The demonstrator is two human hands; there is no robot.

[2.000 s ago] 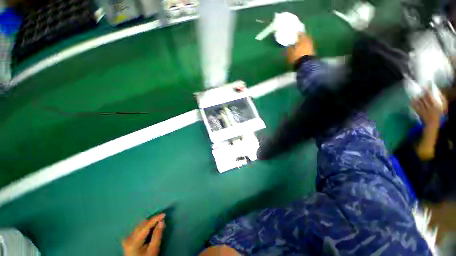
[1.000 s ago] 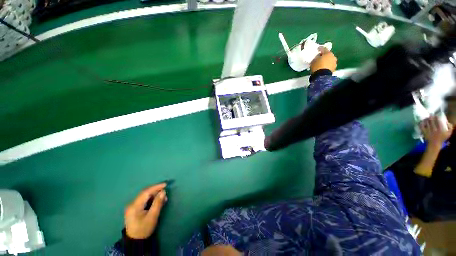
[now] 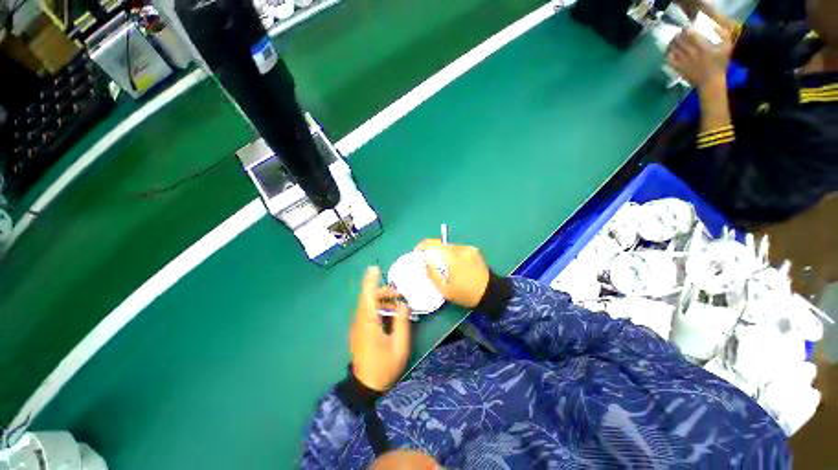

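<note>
A white round camera housing (image 3: 416,282) is held over the near edge of the green belt. My right hand (image 3: 459,274) grips its right side; a thin white antenna sticks up behind the fingers. My left hand (image 3: 379,338) is at its left edge, fingers spread; whether they grip it is unclear. The black electric screwdriver (image 3: 285,119) hangs in from the top left, its thin bit over the front pick-up point of the white screw feeder (image 3: 317,240). The screwdriver partly covers the feeder.
A blue bin (image 3: 588,240) full of white parts (image 3: 703,275) stands at the belt's right edge. Another person's hands (image 3: 698,57) hold a white part at the upper right. A white unit (image 3: 50,452) is at the lower left. A whitish rail (image 3: 138,321) crosses the belt.
My right hand has come back from the far belt with a white housing. My left hand has moved right to meet it. The view has turned, and the screwdriver now lies over the feeder.
</note>
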